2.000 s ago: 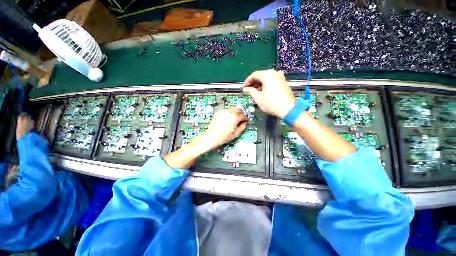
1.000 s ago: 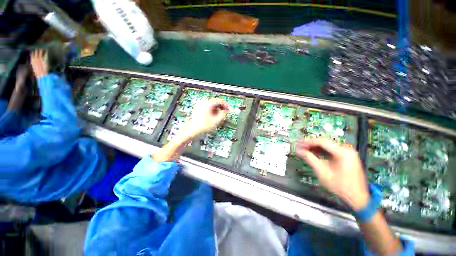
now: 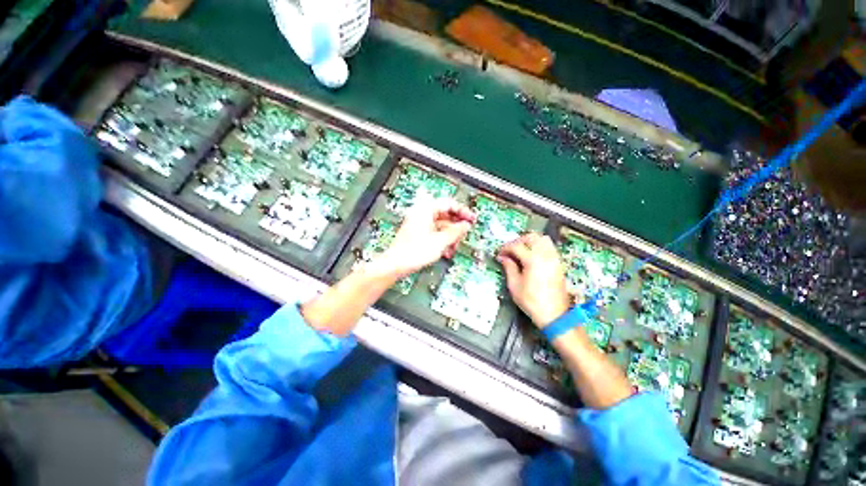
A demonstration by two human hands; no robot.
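Observation:
A dark-edged pallet (image 3: pixel 432 325) with four green printed circuit boards (image 3: pixel 470 289) lies on the conveyor in front of me. My left hand (image 3: pixel 427 237) is over the pallet's middle, thumb and fingertips drawn together near the upper right board (image 3: pixel 498 224). My right hand (image 3: pixel 535 275), with a blue wrist strap (image 3: pixel 570 320), is at that board's right side, fingers curled down. The hands are close but apart. Whether either holds a small component is too small to tell.
More pallets stand left and right on the conveyor, behind its silver front rail (image 3: pixel 256 277). Loose components (image 3: pixel 593 142) and a large component heap (image 3: pixel 783 228) lie on the green mat (image 3: pixel 418 109). A white fan (image 3: pixel 323 33) stands there. A blue cord (image 3: pixel 703 223) crosses right. A blue-sleeved person (image 3: pixel 47 228) sits left.
The view has turned and tilted. My right hand has moved left from the neighbouring pallet to beside my left hand, which is still over the same pallet.

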